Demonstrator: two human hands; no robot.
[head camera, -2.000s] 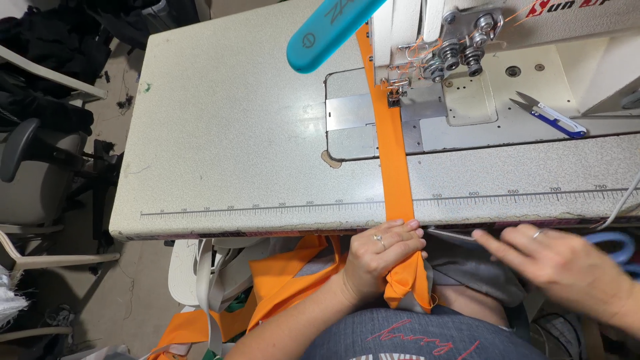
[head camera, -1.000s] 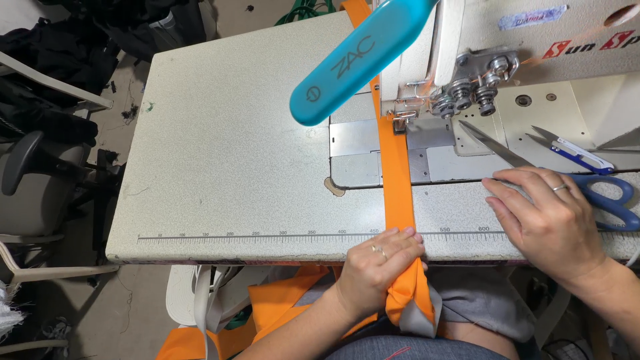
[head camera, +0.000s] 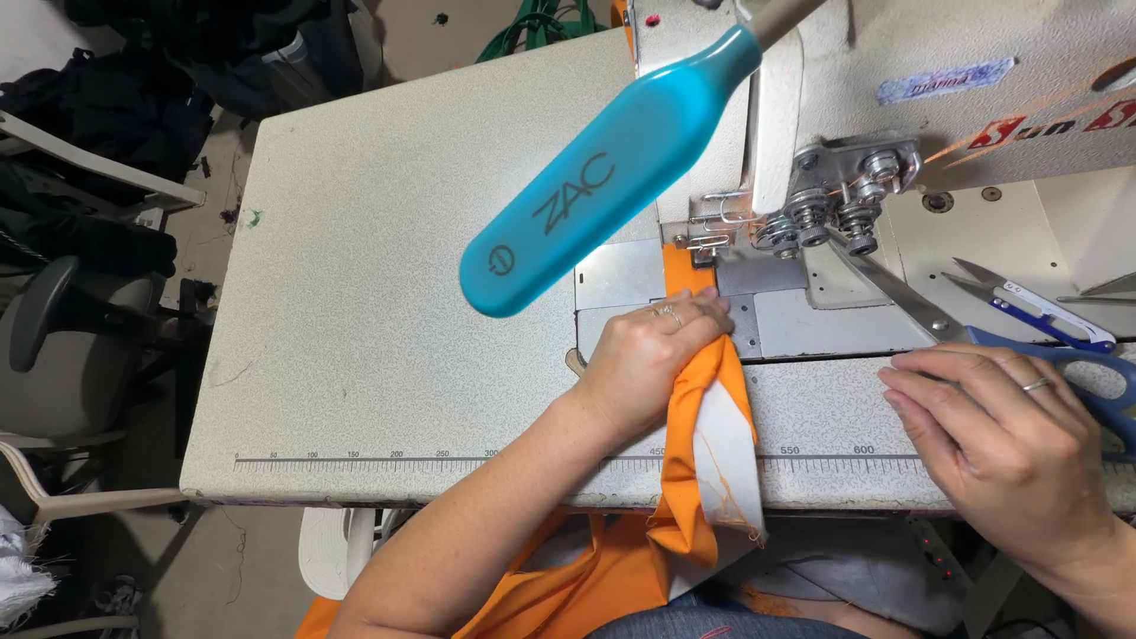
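Note:
My left hand (head camera: 652, 351) grips a strip of orange fabric (head camera: 690, 413) just in front of the presser foot (head camera: 704, 259) of a white industrial sewing machine (head camera: 958, 53). The strip runs under the foot, and its lower part hangs over the table edge with a pale grey piece (head camera: 732, 461). My right hand (head camera: 1003, 444), fingers loosely curled, is over the table beside blue-handled scissors (head camera: 945, 330); nothing shows in it. Thread snips (head camera: 1038, 311) with a blue and white body lie behind the scissors.
A turquoise lamp head (head camera: 612, 177) marked ZAC hangs over the sewing table (head camera: 373, 293). A ruler scale (head camera: 355, 463) runs along the front edge. Thread tension discs (head camera: 812, 213) stick out from the machine. A chair (head camera: 80, 355) stands left, and dark cloth (head camera: 115, 53) is piled behind it.
My left hand has moved from the table's front edge up close to the presser foot, with the fabric. The scissors, by my right hand at the edge two seconds ago, now lie on the table.

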